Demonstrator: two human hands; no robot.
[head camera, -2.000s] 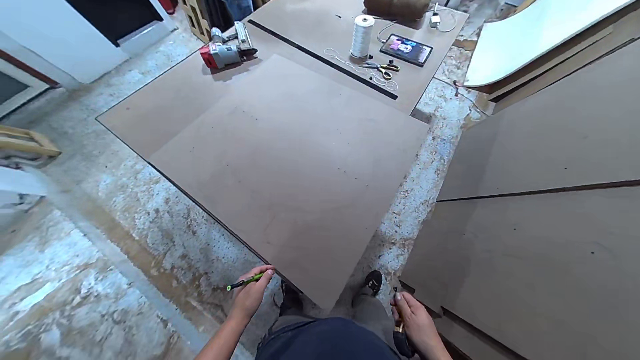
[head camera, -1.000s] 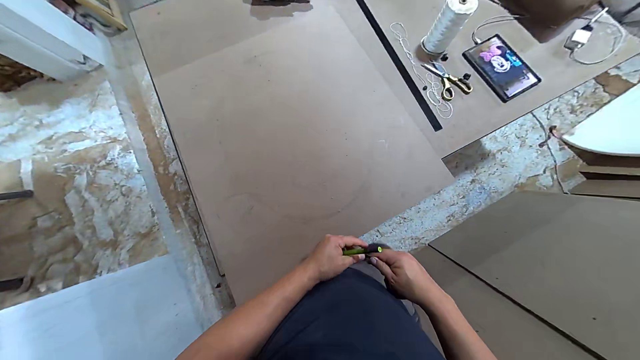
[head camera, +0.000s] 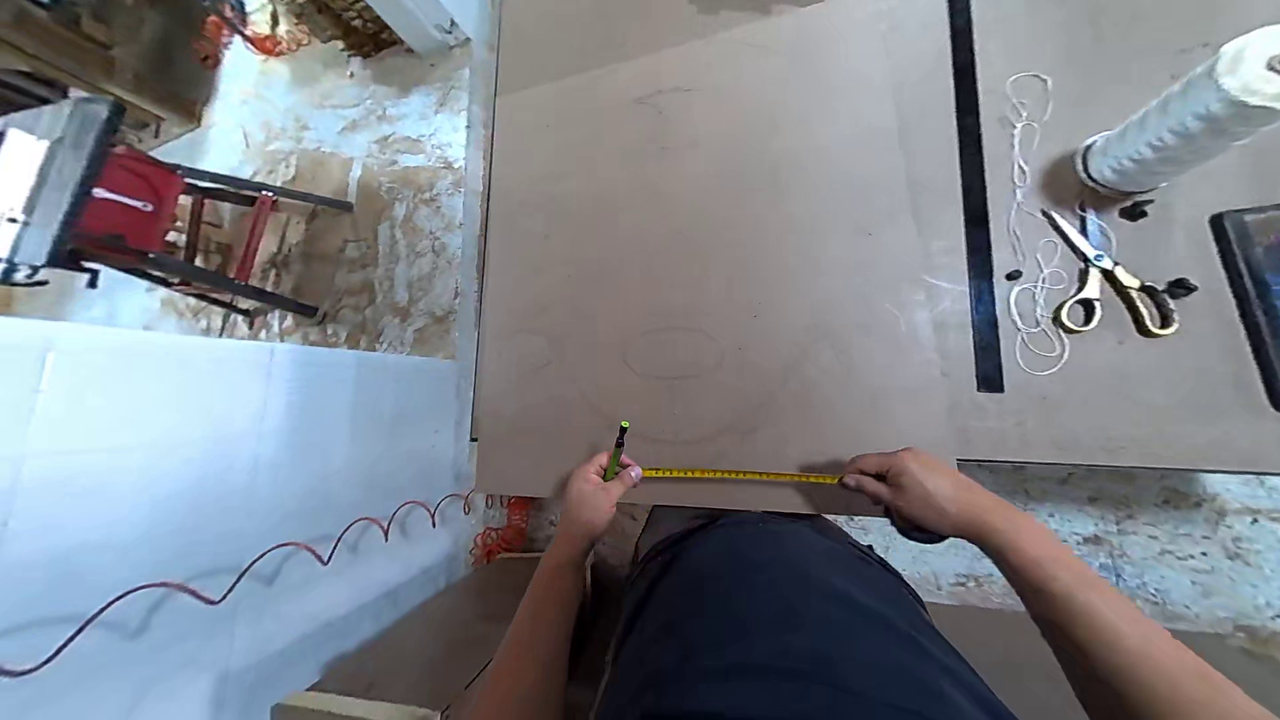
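Observation:
A yellow tape measure blade (head camera: 740, 476) lies stretched across the brown board (head camera: 720, 250), near the edge closest to me. My left hand (head camera: 597, 492) pinches its left end and also holds a green and black pen (head camera: 616, 448), which points up. At the blade's right end, my right hand (head camera: 905, 487) grips the tape measure; its dark case shows only in part under the fingers. Faint curved pencil marks (head camera: 672, 353) show on the board beyond the blade.
On the right lie scissors (head camera: 1100, 262), white cord (head camera: 1022, 180), a spool of cord (head camera: 1180, 120), a tablet (head camera: 1255, 290) and a black strip (head camera: 972, 200). A red-framed machine stand (head camera: 140, 200) is at far left. A coiled red hose (head camera: 290, 548) crosses the white surface at lower left.
My hands, close together one second ago, are now apart with the yellow blade drawn out between them over the board. The view has shifted a lot.

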